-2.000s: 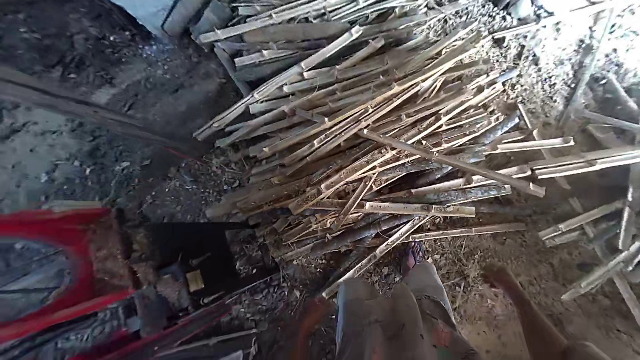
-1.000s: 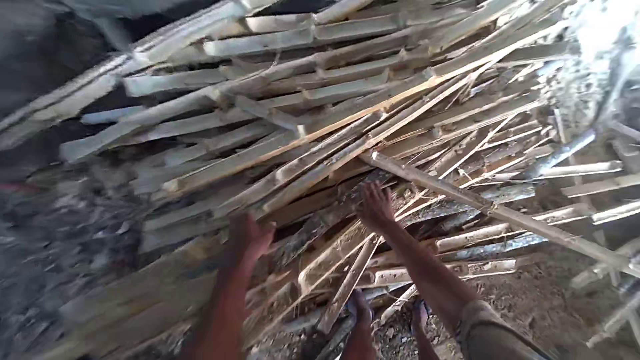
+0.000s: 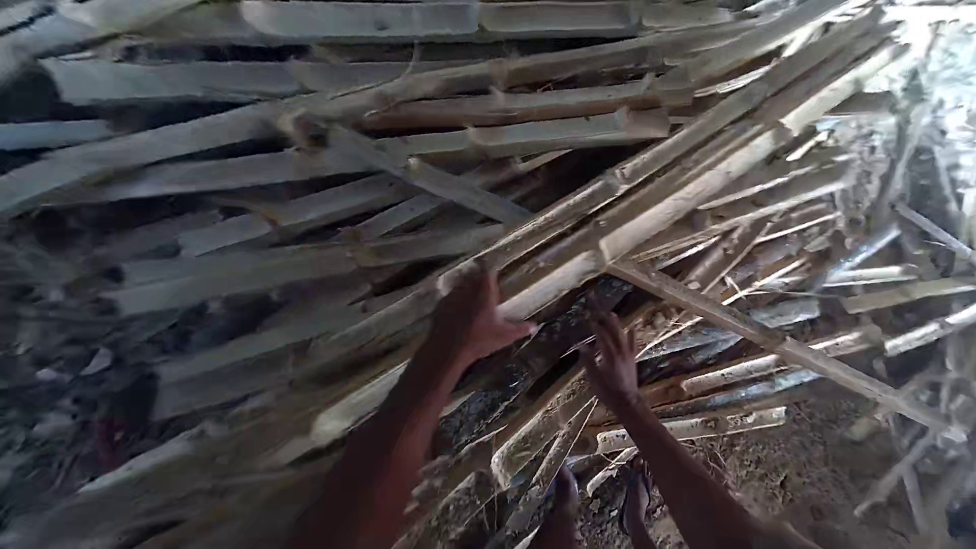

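Note:
Split bamboo poles [image 3: 686, 191] lie in a heap, many of them running diagonally up to the right. My left hand [image 3: 476, 316] rests over the long diagonal poles near the middle, its thumb spread to the right; whether its fingers close on a pole is hard to tell. My right hand [image 3: 610, 354] is a little to the right and lower, over a dark gap among the pieces, fingers apart and pointing up, with nothing seen in it. Just above and to its right, a thinner bamboo stick [image 3: 732, 324] crosses the heap, sloping down to the right.
My feet [image 3: 564, 496] are at the heap's lower edge, close to short split pieces [image 3: 701, 427] and bare soil [image 3: 823, 457]. More loose sticks [image 3: 907, 457] cross one another at the right. Dark ground with debris [image 3: 61, 374] lies at the left.
The view has moved closer over the heap. My left hand, earlier lower and left of the diagonal poles, is now over them. The red machine seen two seconds ago is out of view.

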